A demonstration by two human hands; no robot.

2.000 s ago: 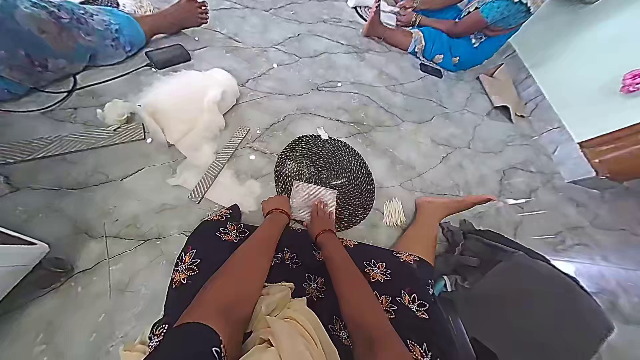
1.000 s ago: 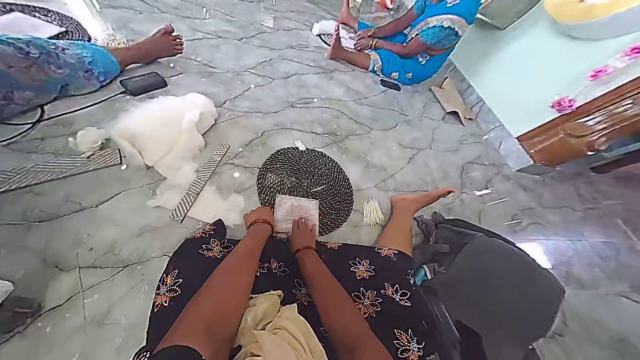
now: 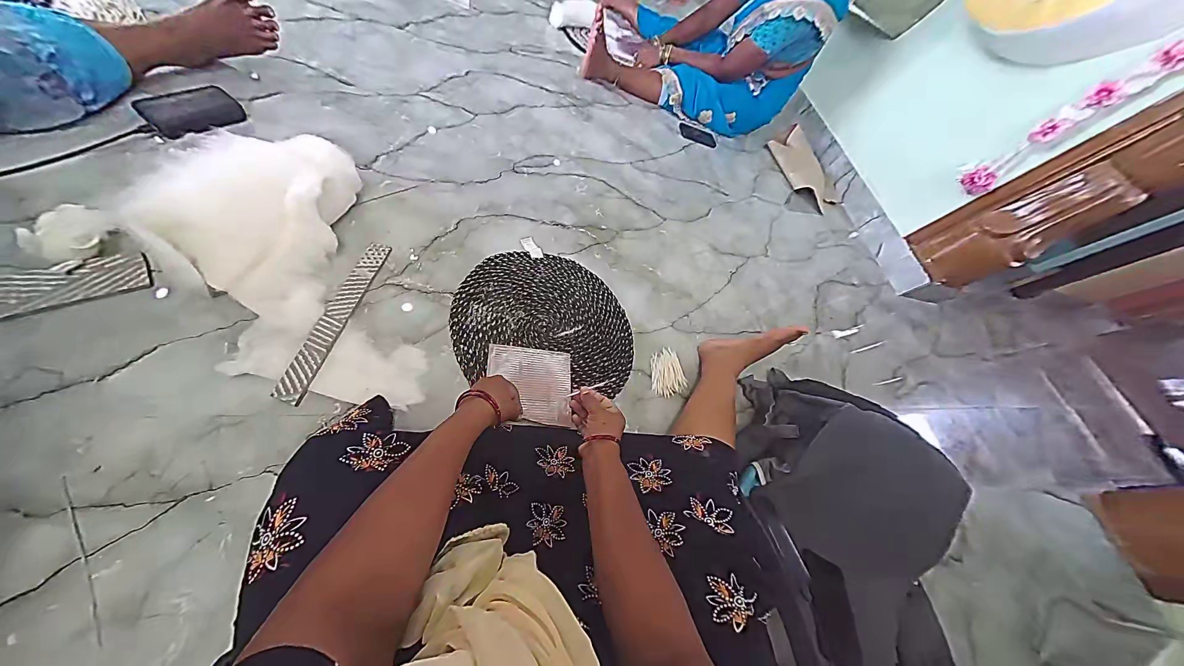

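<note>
A flat, square, whitish ribbed piece (image 3: 532,381) lies over the near part of a round black woven mat (image 3: 541,301). My left hand (image 3: 500,398) grips its lower left edge, the fingers mostly bent. At its lower right is my right hand (image 3: 595,413), thumb and fingers pinched together on something thin and pale, too small to name for certain. On the floor right of the mat stands a bundle of thin white cotton wicks or sticks (image 3: 668,372). Fluffy white cotton (image 3: 268,203) spreads at the left, with a striped flat strip (image 3: 333,324) across its near part.
Another person in blue (image 3: 740,65) sits at the top, near a phone (image 3: 696,135) and a piece of cardboard (image 3: 801,166). A second person's foot (image 3: 217,32) is at the top left, beside a black flat device (image 3: 190,111). Dark grey cloth (image 3: 860,490) lies at the right.
My right hand has moved from on top of the square piece to its lower right edge, fingers now pinched. The view has shifted to the right.
</note>
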